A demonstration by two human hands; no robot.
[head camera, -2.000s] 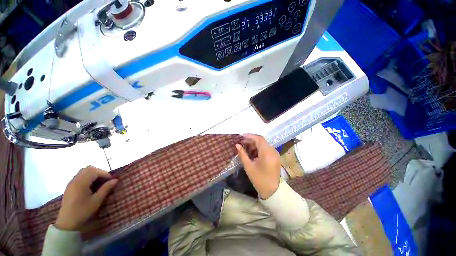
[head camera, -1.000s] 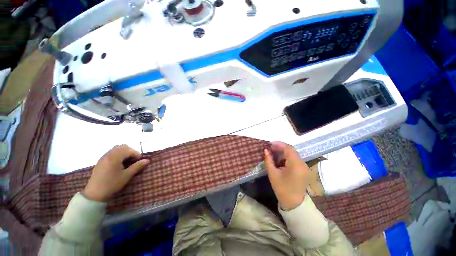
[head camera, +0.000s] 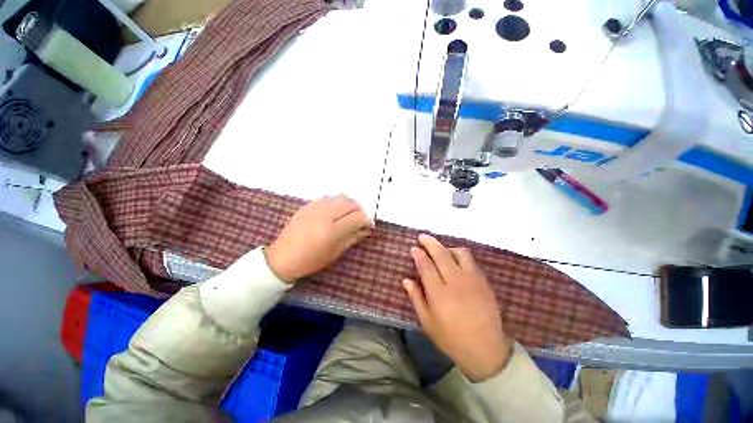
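A reddish-brown plaid strip (head camera: 545,299) lies along the table's front edge, its pointed end at the right and its left end folded over. My left hand (head camera: 320,238) rests on the strip's upper edge, with its fingertips pinching or pressing the cloth there. My right hand (head camera: 459,304) lies on the strip further right, fingers a little spread and pressing it down. The presser foot area (head camera: 462,183) of the sewing machine is behind the strip and does not touch it.
A bundle of plaid pieces (head camera: 198,91) lies at the back left. Pink-and-blue snips (head camera: 573,190) lie right of the needle area. A smartphone (head camera: 707,296) is at the right. Blue crates (head camera: 266,372) and a red basket (head camera: 76,320) are below the table. A grey device (head camera: 41,124) stands far left.
The view has swung left and closer. My right hand has left the strip's pointed end and now lies flat near its middle. My left hand is still at the upper edge.
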